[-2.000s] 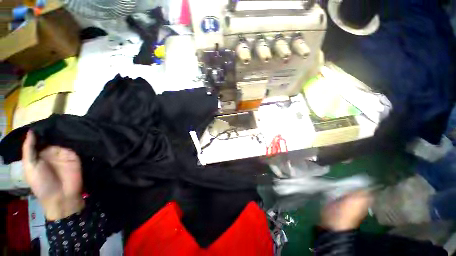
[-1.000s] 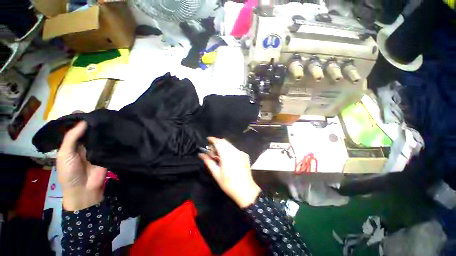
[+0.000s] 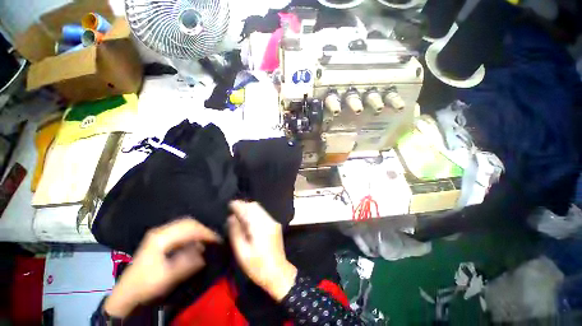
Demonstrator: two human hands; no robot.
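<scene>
A black garment piece lies bunched on the white table left of the overlock machine and hangs over the table's front edge onto the red apron. A small white strip lies on its upper left part. My left hand is blurred, with curled fingers over the garment's lower edge. My right hand is beside it on the cloth, fingers bent and close together. Whether either hand grips the cloth, or the right holds snips, cannot be told.
A desk fan and a cardboard box with thread spools stand at the back left. A yellow-green packet lies at left. A red cord lies at the table's front edge. A navy cloth heap is at right.
My left hand has come down and right from the garment's left end, close to my right hand. The garment is shifted and the white strip shows on it. The camera view has moved.
</scene>
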